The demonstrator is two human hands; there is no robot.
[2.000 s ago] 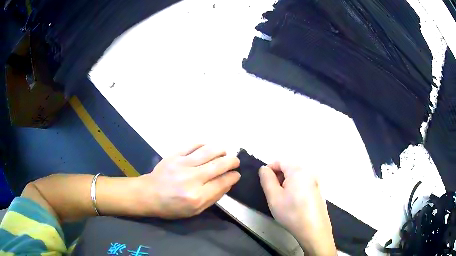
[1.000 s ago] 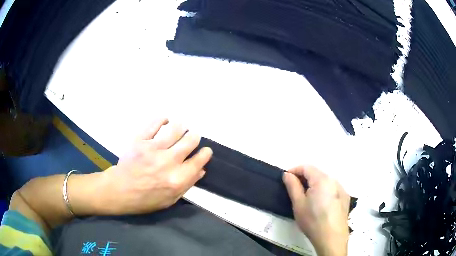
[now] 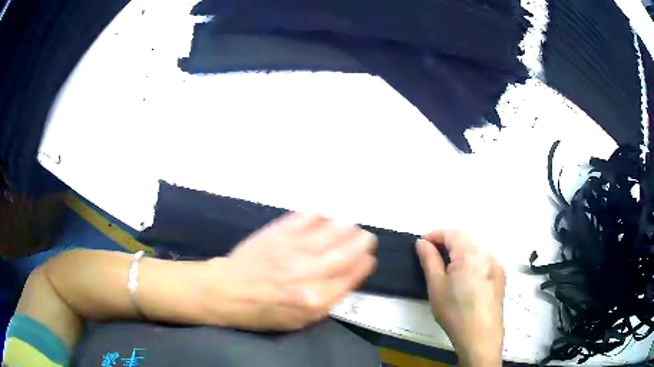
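Observation:
A black fabric strip point(image 3: 204, 216) lies along the near edge of the white table, its left end bare and flat. My left hand point(image 3: 301, 269), slightly blurred, lies flat over the strip's middle with its fingers pointing right. My right hand point(image 3: 462, 279) is at the right part of the strip, thumb and forefinger pinching its upper edge. The strip's right end is hidden behind my right hand.
The white table point(image 3: 287, 136) holds overlapping black strips point(image 3: 344, 43) with jagged ends at the back. Another black stack point(image 3: 591, 72) is at the far right. A tangled heap of narrow black tapes point(image 3: 609, 265) lies at the right. A yellow floor line point(image 3: 100, 222) shows at left.
My left hand has moved right along the strip, uncovering its left end. My right hand still pinches the upper edge. The view has shifted, so the back stack sits farther left.

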